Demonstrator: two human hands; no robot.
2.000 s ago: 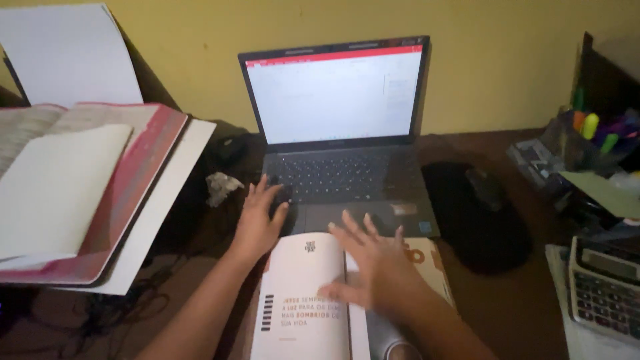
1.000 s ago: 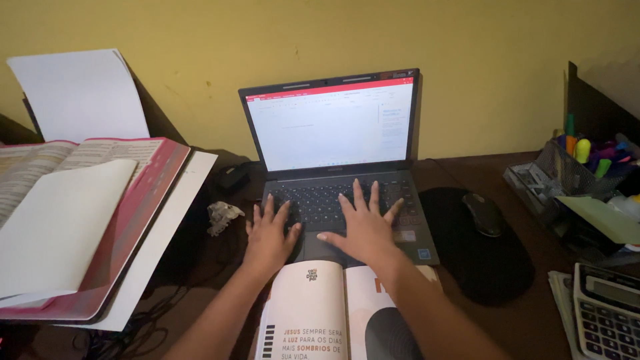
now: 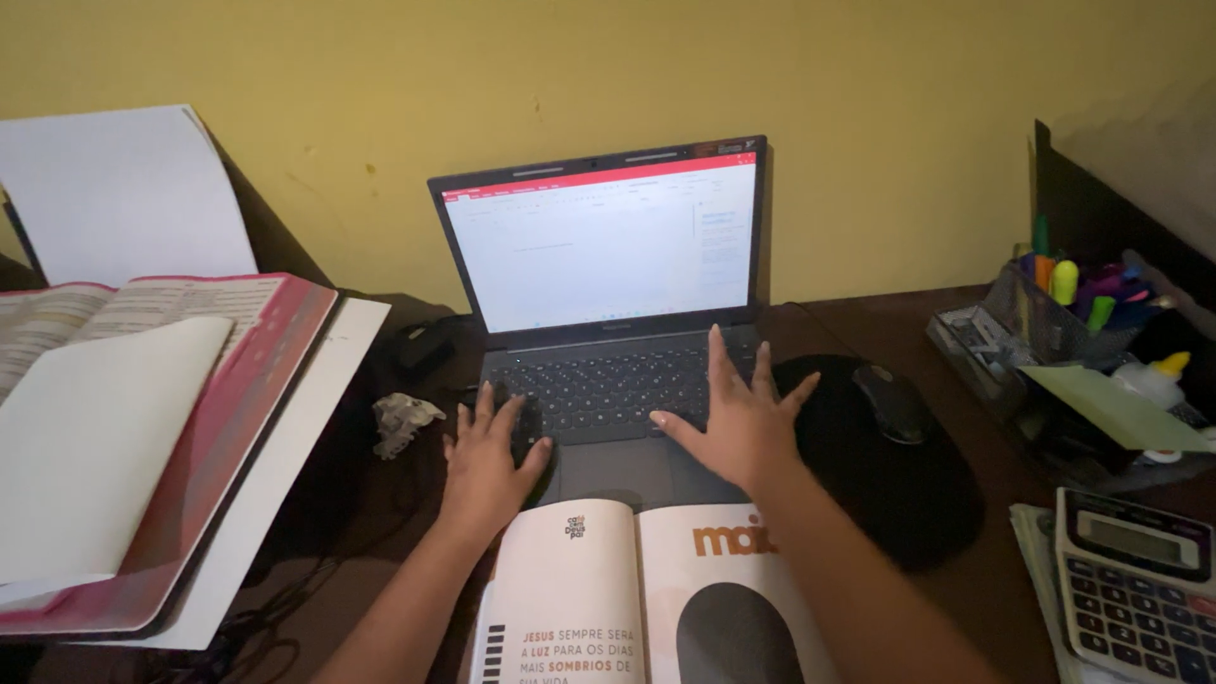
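A dark laptop (image 3: 613,465) stands open against the wall, its lit screen (image 3: 608,256) showing a document window with a red top bar. My left hand (image 3: 489,461) rests at the left front corner of the keyboard (image 3: 608,389), fingers spread, holding nothing. Over the right part of the keyboard is my right hand (image 3: 746,427), its fingers apart and nothing in it; the outer fingers reach past the laptop's right edge. An open book (image 3: 570,570) with printed pages lies at the laptop's front edge, partly beneath my right forearm.
A large open book (image 3: 294,332) with loose white paper (image 3: 104,446) on it lies at left, near crumpled plastic (image 3: 404,423). To the right are a black mouse (image 3: 891,404) on a mouse pad (image 3: 912,503), a mesh organizer (image 3: 1012,309) with pens and markers, and a calculator (image 3: 1135,589).
My right hand has gone from above the open book to the keyboard, then further right. My left hand stays by the keyboard's left side.
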